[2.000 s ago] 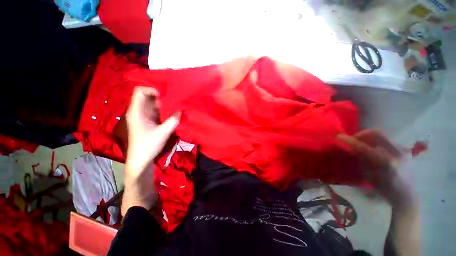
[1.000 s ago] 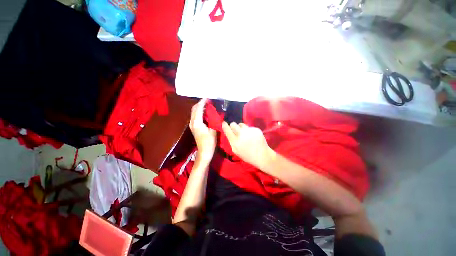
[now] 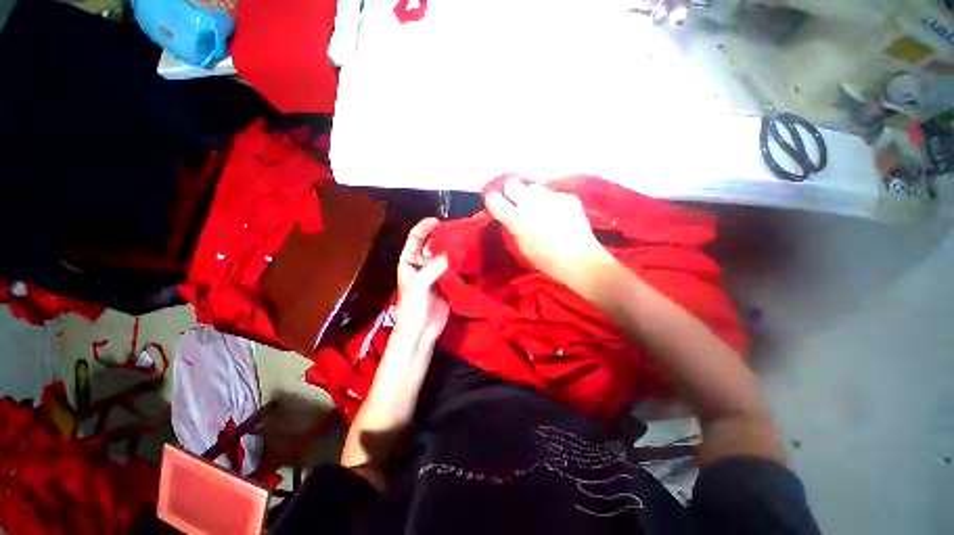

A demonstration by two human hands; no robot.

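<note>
A large red garment point(image 3: 534, 334) lies bunched over the black-clothed lap, up against the front edge of the white table point(image 3: 502, 115). My left hand point(image 3: 421, 277) grips the garment's left part just below the table edge. My right hand point(image 3: 539, 219) holds its upper edge near the table edge, a little above and to the right of my left hand. The fingertips of both hands are partly hidden by cloth.
Black-handled scissors point(image 3: 792, 146) lie on the table at the right. Red pieces point(image 3: 235, 235) hang by a brown seat point(image 3: 324, 261) at the left. A blue packet point(image 3: 188, 29) is at upper left. A small red scrap point(image 3: 410, 9) lies on the table. Black cloth point(image 3: 84, 146) fills the left.
My hands first came together on the garment at its left part. Since then my right hand has moved up and right along the cloth, away from my left hand. The view has also shifted.
</note>
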